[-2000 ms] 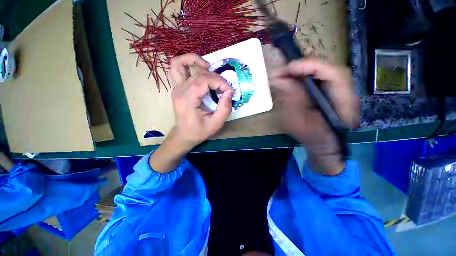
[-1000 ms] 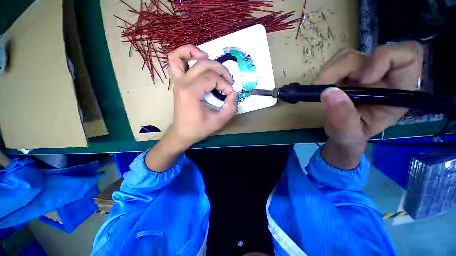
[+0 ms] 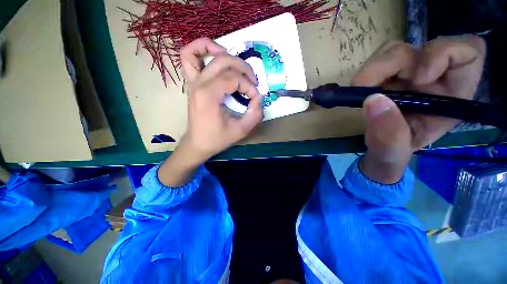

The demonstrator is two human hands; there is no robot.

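Note:
The white square fixture (image 3: 296, 52) lies on brown cardboard. In its round recess sits a round housing with a green circuit board (image 3: 273, 65) and a dark ring (image 3: 240, 100). My right hand (image 3: 418, 91) holds the black soldering iron (image 3: 356, 96), pointing left; its metal tip is at the board's lower right part. My left hand (image 3: 222, 102) is over the housing's left side, thumb and fingertips pinched together close to the board. Whether a wire is between them cannot be made out. The hand hides part of the housing.
A heap of red wires (image 3: 205, 19) lies behind the fixture, with small dark scraps on the cardboard (image 3: 328, 61) at right. Folded cardboard (image 3: 39, 89) lies at left. A person's blue sleeve (image 3: 28, 205) shows at lower left. A dark tray area is at upper right.
My right hand brought the iron from a blurred, raised position down to the board, where the tip stays. My left hand keeps its pinch at the housing. The whole view has shifted slightly.

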